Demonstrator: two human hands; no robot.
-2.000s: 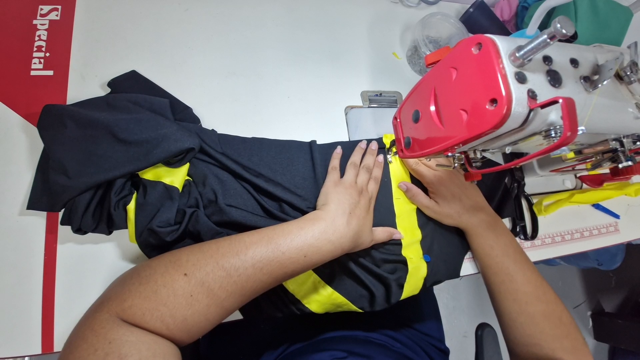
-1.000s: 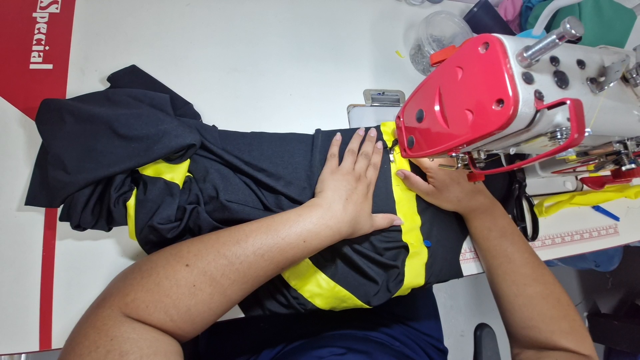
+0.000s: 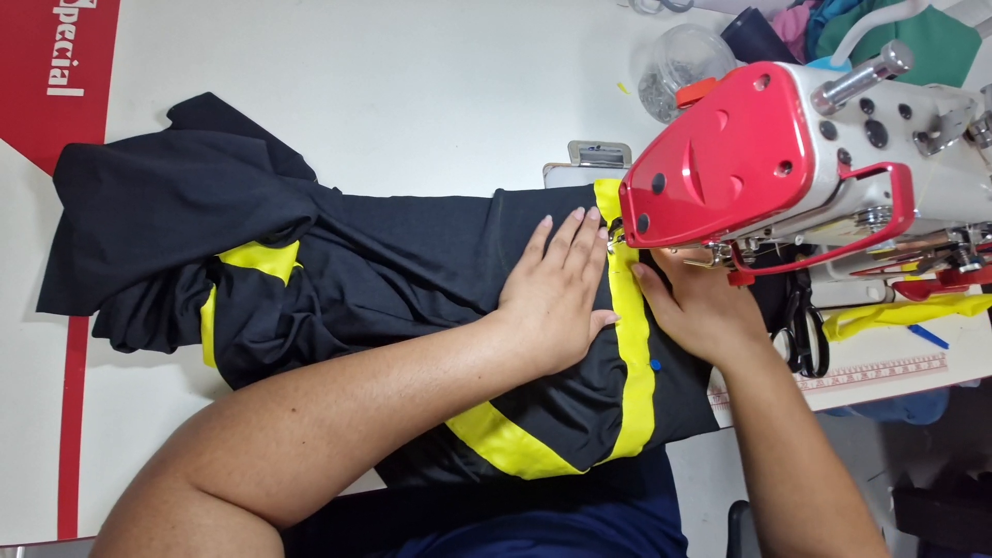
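A black garment (image 3: 418, 232) with yellow bands lies across the machine table, one yellow strip (image 3: 634, 333) running under the presser foot of a red and white sewing machine (image 3: 721, 147). My left hand (image 3: 554, 291) rests flat on the black cloth just left of that strip, its fingers spread a little and its thumb at the strip's edge. My right hand (image 3: 697, 310) lies on the cloth right of the strip, thumb beside the yellow edge; its fingers are partly hidden under the machine head. A blue-headed pin (image 3: 656, 364) sits beside the strip.
Black-handled scissors (image 3: 810, 333), a printed measuring scale (image 3: 876, 370) and a loose yellow strip (image 3: 907, 314) are right of my right hand. A clear round tub (image 3: 686, 70) of small metal items stands behind the machine head. Folded cloths (image 3: 899, 39) lie at the back right.
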